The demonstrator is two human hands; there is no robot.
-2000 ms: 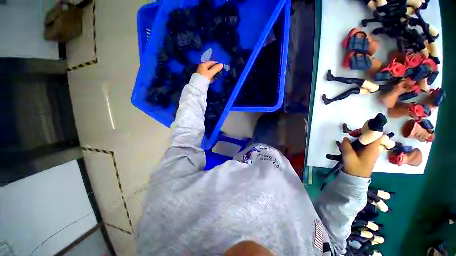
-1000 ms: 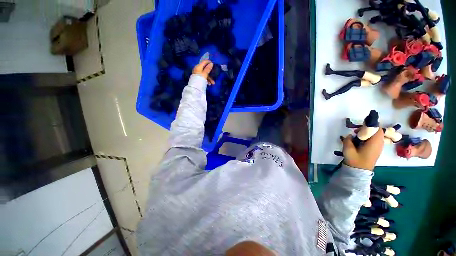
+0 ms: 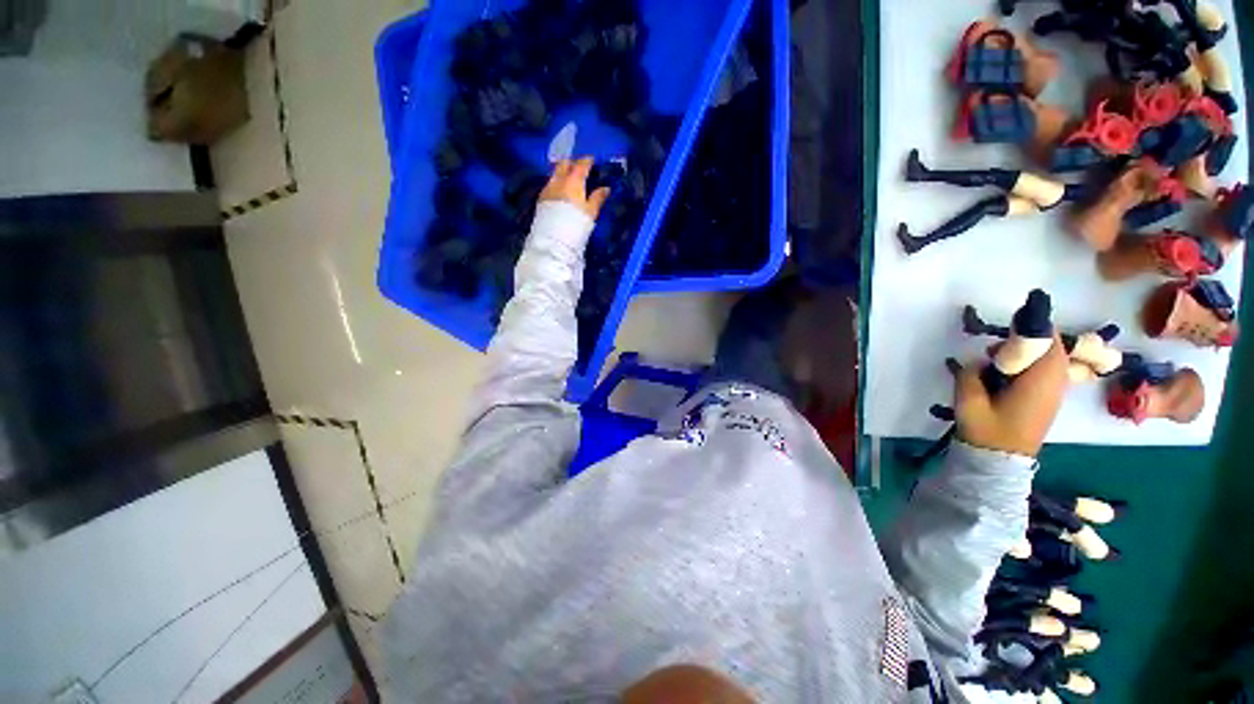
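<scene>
My left hand (image 3: pixel 571 184) is low over the dark moulded pieces (image 3: pixel 498 107) in the blue bin (image 3: pixel 399 245). A dark piece shows between its finger and thumb; whether it is gripped is unclear. A small pale scrap (image 3: pixel 563 140) lies just beyond the fingers. My right hand (image 3: pixel 1015 399) is closed around a leg assembly (image 3: pixel 1020 352) above the white sheet (image 3: pixel 915 310). Its cream top and a black end stick up from the fist; the rest is hidden. Other black legs lie under and beside this hand.
Orange-red torsos (image 3: pixel 1148 248) and leg assemblies (image 3: pixel 983 193) lie on the white sheet. More leg assemblies (image 3: pixel 1052 633) lie on the green surface (image 3: pixel 1169 550) near my right sleeve. A second blue bin (image 3: pixel 781 165) sits under the first. A cardboard box (image 3: pixel 197 90) stands on the floor.
My left hand has shifted slightly among the dark pieces, and its fingers now frame a dark piece. My right hand still holds the leg assembly, now tilted slightly differently. The view has shifted a little.
</scene>
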